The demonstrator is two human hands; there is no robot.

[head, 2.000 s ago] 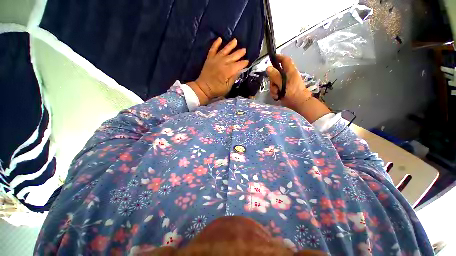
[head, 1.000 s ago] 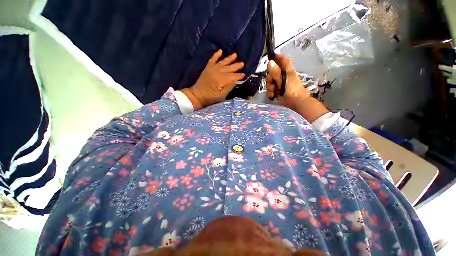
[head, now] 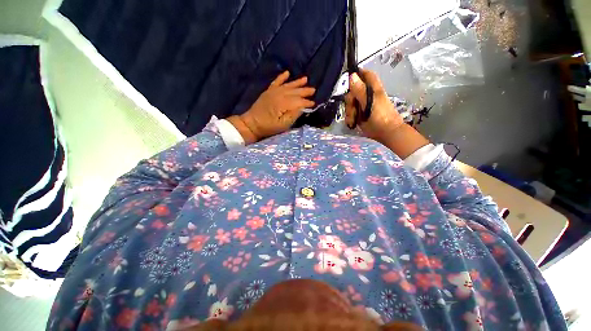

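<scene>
A navy quilted garment panel (head: 194, 52) with stitched lines and a white edge lies on the pale table. My left hand (head: 280, 106) rests flat on its near part, fingers spread, holding nothing. My right hand (head: 369, 106) holds the handles of the black fabric shears (head: 352, 39). The blades point away from me along the panel's right edge; their tips are cut off by the top of the picture. White trimmed strips (head: 337, 97) show between my hands.
Navy panels (head: 26, 129) with striped white edges lie at the far left. A clear plastic bag (head: 447, 61) and scraps lie on the grey floor at right. A cream slotted chair (head: 525, 207) stands beside my right elbow. A dark piece of furniture is at the far right.
My left hand has slid a little towards me and left. The panel has shifted slightly nearer to me. The shears' handles were spread, came together, and are spread again.
</scene>
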